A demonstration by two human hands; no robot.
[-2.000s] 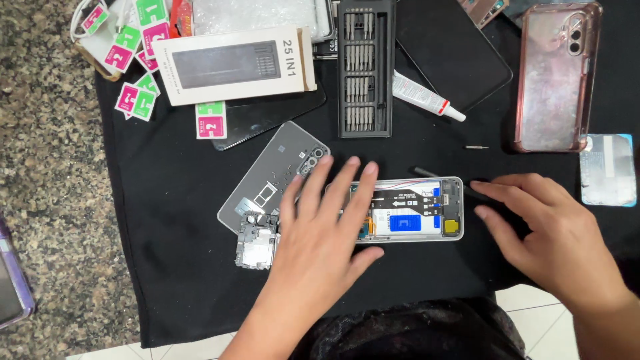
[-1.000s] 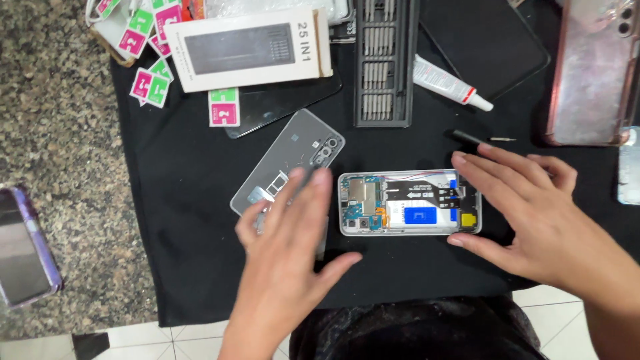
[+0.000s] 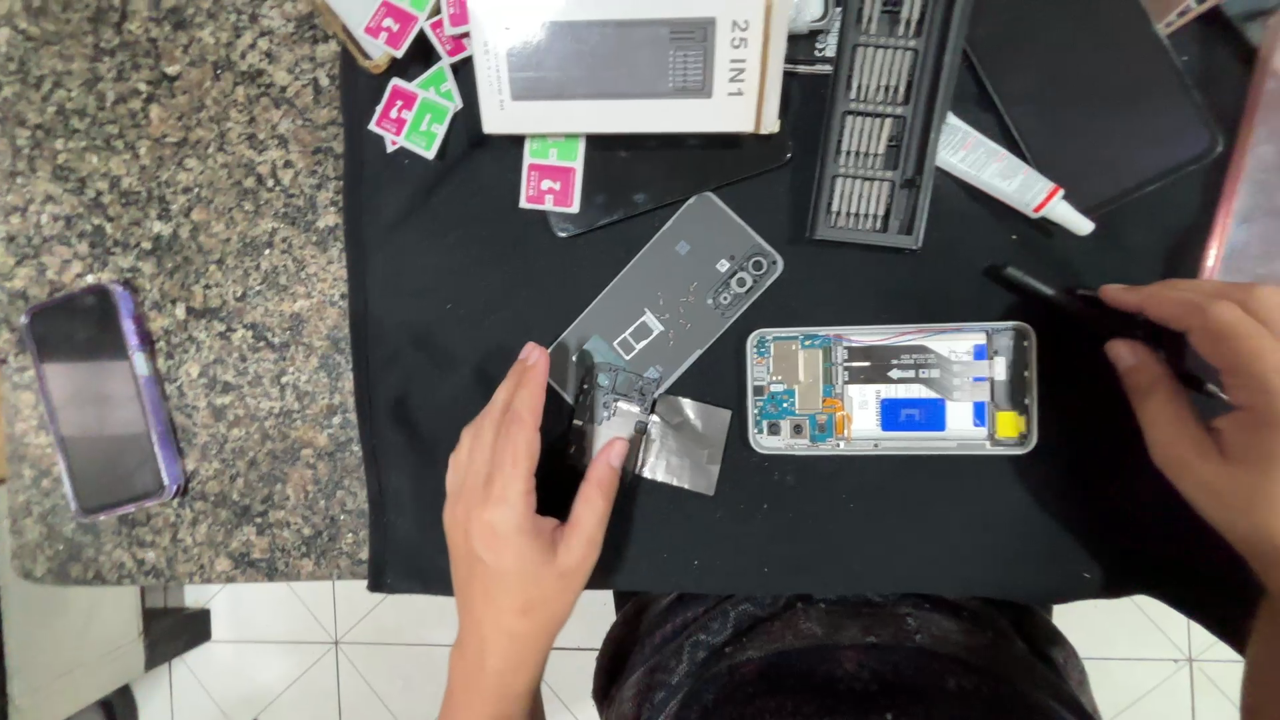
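An opened smartphone (image 3: 890, 388) lies on the black cloth, its circuit board, flex cables and battery showing. Left of it a grey phone back cover (image 3: 675, 290) bears a SIM tray (image 3: 638, 334) and several tiny screws (image 3: 682, 310). My left hand (image 3: 530, 480) is at a dark inner phone cover (image 3: 625, 390) with silvery foil (image 3: 687, 443); its thumb overlaps the piece, and whether it grips is unclear. At the right, my right hand (image 3: 1200, 350) has thumb and forefinger at a dark pen-like screwdriver (image 3: 1060, 290), partly hidden; a firm hold cannot be told.
A bit case (image 3: 870, 130), a white screwdriver-set box (image 3: 620, 65), a glue tube (image 3: 1010, 175) and dark panels (image 3: 1100, 90) lie along the far side. Red and green stickers (image 3: 415, 115) are at upper left. A purple-cased phone (image 3: 105, 400) rests on the granite counter.
My right hand has moved right, off the opened phone, to the dark screwdriver. My left hand has moved off the back cover's lower part, showing the inner cover and foil.
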